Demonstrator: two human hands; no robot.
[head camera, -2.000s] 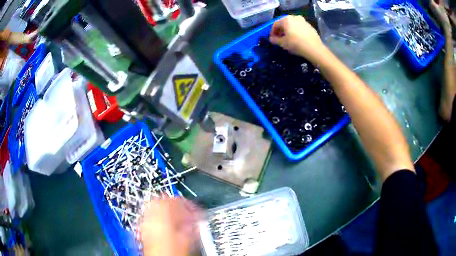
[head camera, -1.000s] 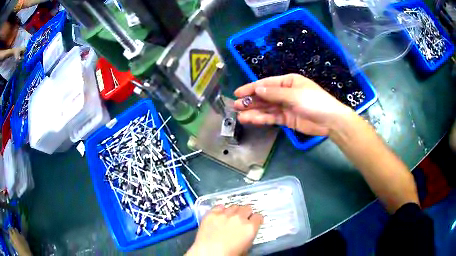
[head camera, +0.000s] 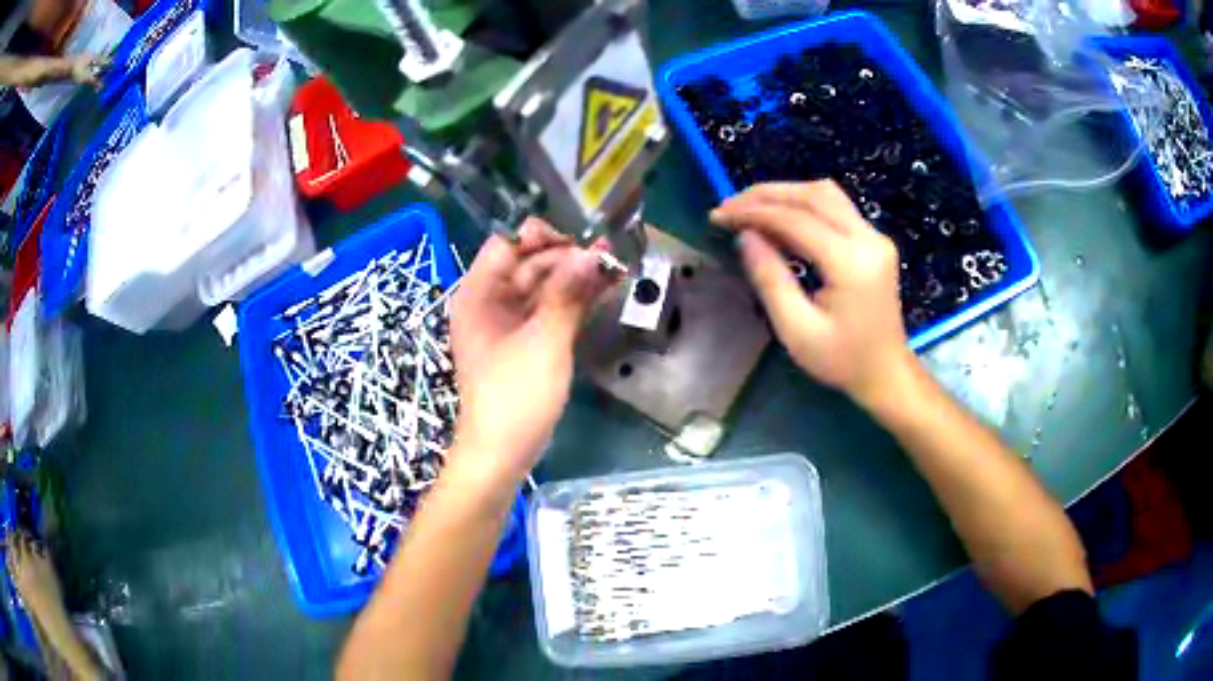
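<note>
The silvery fixture block (head camera: 647, 293), with a dark hole in its top, stands on the grey base plate (head camera: 692, 349) under the press head. My left hand (head camera: 526, 313) is just left of the block, its fingertips pinched on a small silvery piece, likely a pin (head camera: 608, 261); most of it is hidden. My right hand (head camera: 827, 286) is right of the block, fingers curled, at the near left edge of the blue tray of black rings (head camera: 851, 173). Whether it holds a ring is unclear.
The press head with a warning label (head camera: 611, 129) stands above the block. A blue tray of pins (head camera: 366, 399) lies left, a clear box with rows of pins (head camera: 678, 559) nearest me. A red bin (head camera: 343, 144) and whitish containers (head camera: 180, 213) are far left. Other people's hands show at the left edge.
My left hand has moved from the clear box up beside the fixture block. My right hand has moved from beside the block a little to the right, and its fingers have curled.
</note>
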